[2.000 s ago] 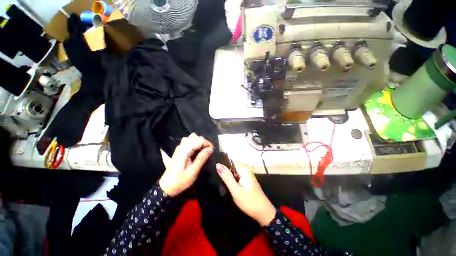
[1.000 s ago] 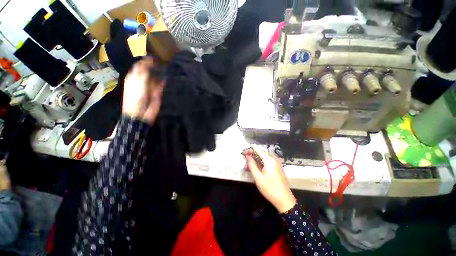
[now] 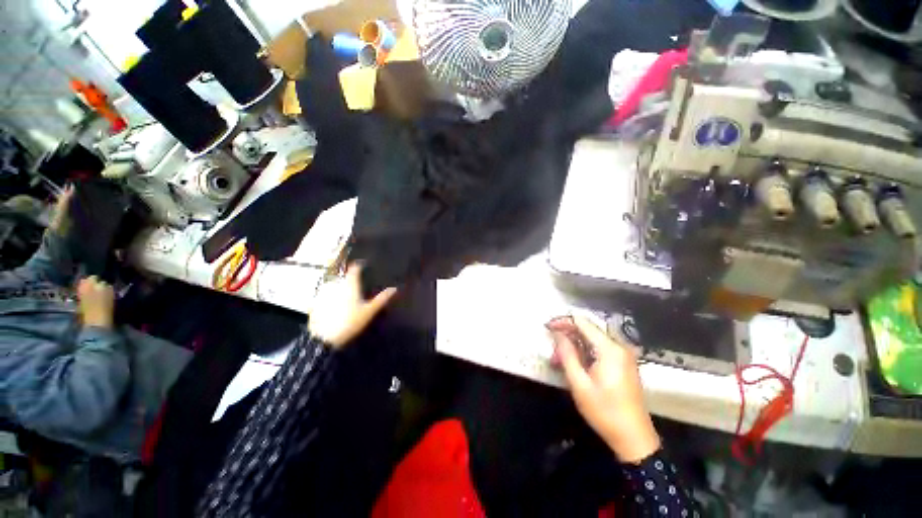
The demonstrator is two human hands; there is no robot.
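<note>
Black garment pieces [image 3: 475, 192] lie heaped left of the overlock machine [image 3: 799, 142] and hang over the table's front edge. My left hand [image 3: 347, 307] rests at the lower left of the heap, thumb and a finger spread apart; it touches the cloth and holds nothing that I can see. My right hand [image 3: 604, 390] is above the white table left of the needle area, closed around small thread snips [image 3: 572, 339], which are mostly hidden by the fingers. The hand is apart from the cloth.
Orange-handled scissors [image 3: 235, 268] lie at the left table edge. A red cord [image 3: 765, 405] hangs over the front edge at right. A desk fan [image 3: 493, 42] and a cardboard box [image 3: 334, 20] stand behind the cloth. Another person's arm [image 3: 61, 354] is at far left.
My left hand has let go of the bunched cloth and come down towards the table edge. The cloth lies flatter. The view has turned left; my right hand still holds the snips.
</note>
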